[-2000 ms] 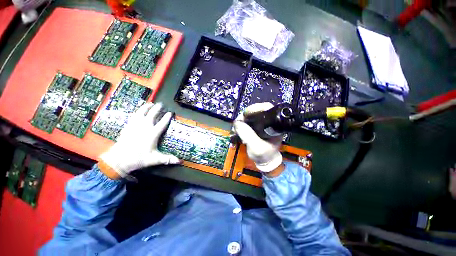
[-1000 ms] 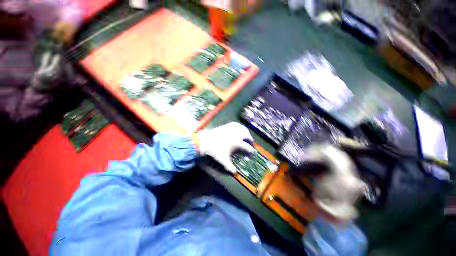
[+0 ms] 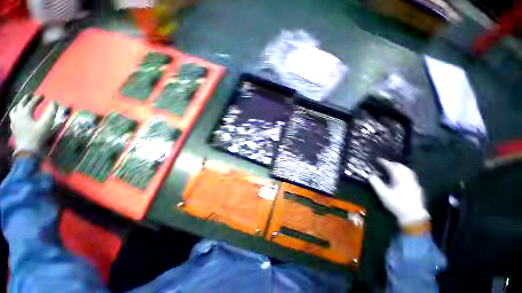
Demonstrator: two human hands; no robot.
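My left hand (image 3: 33, 125), in a white glove, is at the left end of the red-orange foam mat (image 3: 86, 57), fingers spread over the edge of a partly hidden circuit board (image 3: 62, 114). Blur hides whether it grips the board. More green boards (image 3: 106, 146) lie on the mat in two rows. The orange fixture (image 3: 229, 197) lies in front of me with no board on it. My right hand (image 3: 398, 189), gloved, reaches to the near edge of the right parts tray (image 3: 375, 140), thumb and fingers apart, no part visible in them.
The left tray (image 3: 252, 123) and middle tray (image 3: 312, 146) hold silver pieces, behind the fixture. Crumpled clear plastic bags (image 3: 306, 66) lie behind them. White papers (image 3: 455, 97) lie at the right. A white fan-like object (image 3: 63, 10) stands far left.
The board has left the fixture, and another board shows at the mat's left end by my left hand, which moved left. My right hand no longer holds the screwdriver and is at the right tray.
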